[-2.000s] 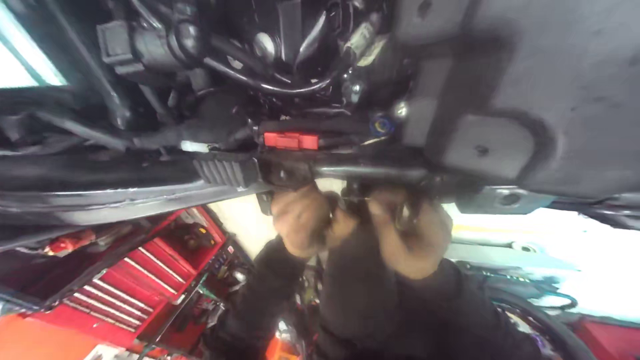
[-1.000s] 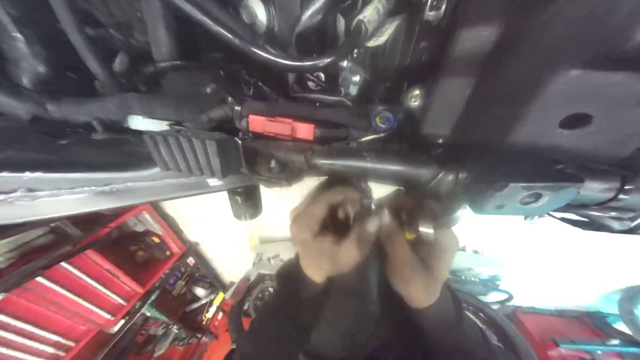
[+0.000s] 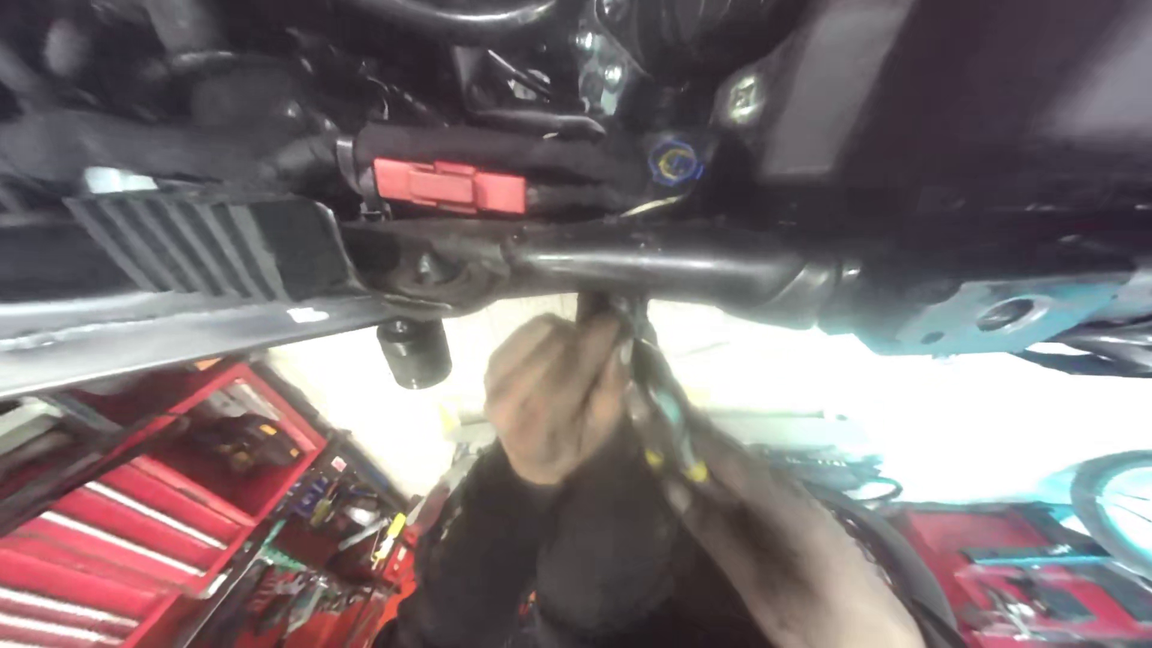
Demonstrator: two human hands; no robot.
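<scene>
My left hand (image 3: 558, 400) is curled below a black metal tube (image 3: 648, 261), its fingers closed around the lower end of a dark part (image 3: 596, 310) that hangs there. The fingertips are blurred. To its right, my right hand (image 3: 675, 432) holds a slim hand tool (image 3: 668, 405), likely pliers, with teal and yellow-tipped handles. The tool points up toward the dark part, and its tip is hard to make out. Above the tube lie a red plastic connector (image 3: 450, 185) and a blue-ringed fitting (image 3: 676, 163).
A ribbed black rubber pad (image 3: 207, 247) and a black cylinder (image 3: 414, 351) sit left of my hands. A drilled metal plate (image 3: 1008, 313) is at the right. Below are a red tool cabinet (image 3: 135, 531), scattered tools (image 3: 351, 522), a red tray (image 3: 981, 540) and a spoked wheel (image 3: 1125, 504).
The view has come much closer to the tube. My right hand has turned and dropped lower beside the left, so the tool's yellow-tipped handles now show plainly.
</scene>
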